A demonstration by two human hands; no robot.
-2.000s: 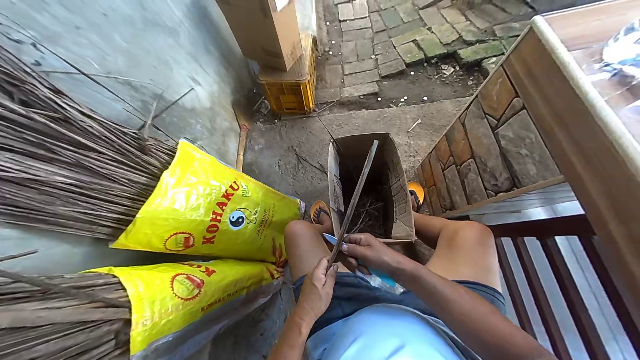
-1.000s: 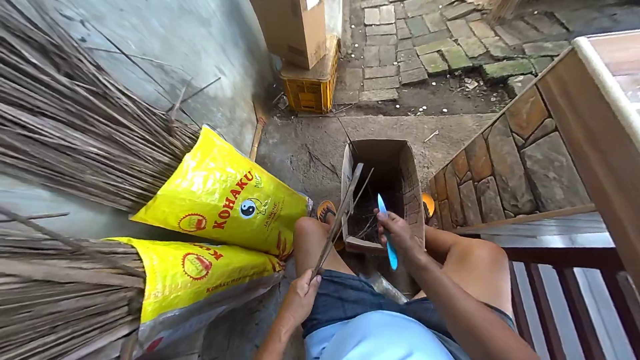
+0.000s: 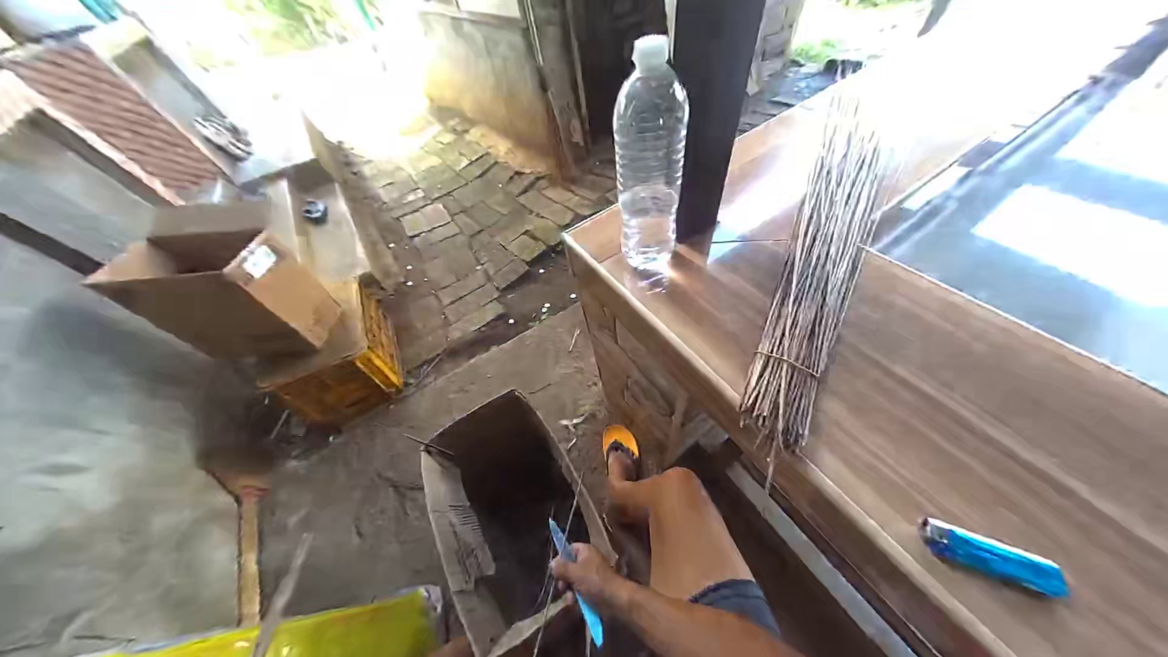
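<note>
My right hand (image 3: 584,573) is closed around a small blue-handled knife (image 3: 560,540), its blade pointing up and away. Thin sticks (image 3: 570,511) run beside the knife, against the same hand. Both are over the near side of an open cardboard box (image 3: 452,525) with a dark inside. My left hand is not in view. At the lower left, the end of a dry stalk (image 3: 287,589) rises over a yellow sack (image 3: 365,630).
A wooden ledge (image 3: 958,429) on the right bears a plastic bottle (image 3: 650,164), a tied bundle of thin sticks (image 3: 808,301) and a blue packet (image 3: 995,557). At the left, another cardboard box (image 3: 219,301) stands on a yellow crate (image 3: 338,388).
The view has swung far to the right, bringing in the ledge. My left hand, holding a long stalk before, has gone out of view. The knife is still in my right hand.
</note>
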